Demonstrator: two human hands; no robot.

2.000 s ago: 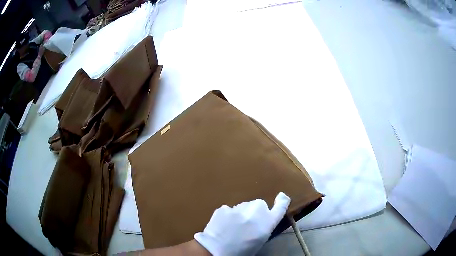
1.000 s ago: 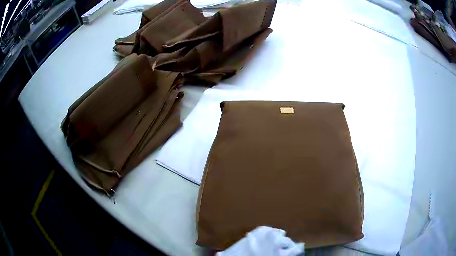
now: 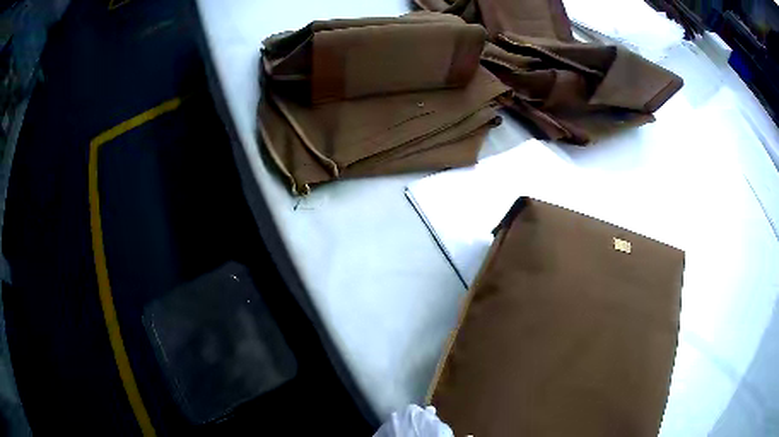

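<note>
A brown bag body [image 3: 572,333] lies flat on the white-covered table at the lower right, its small gold logo plate [image 3: 622,245] near the top edge. Its lower end is cut off by the picture's bottom edge. My left hand [image 3: 414,423], in a white glove, shows only as a small part at the bottom edge, at the bag's lower left side. Its fingers are mostly hidden, so I cannot tell whether it grips the bag. My right hand is out of the picture.
Folded unfinished bags [image 3: 393,102] lie at the table's upper left, with a loose brown heap [image 3: 589,85] beyond. White sheets [image 3: 512,183] lie partly under the bag. A plastic-covered stool [image 3: 218,341] stands left of the table on dark flooring with a yellow line [image 3: 104,273].
The view has swung left and down, showing the stool and more floor. The bag now appears further right and tilted. The gloved hand shows less. The rod seen two seconds ago is out of view.
</note>
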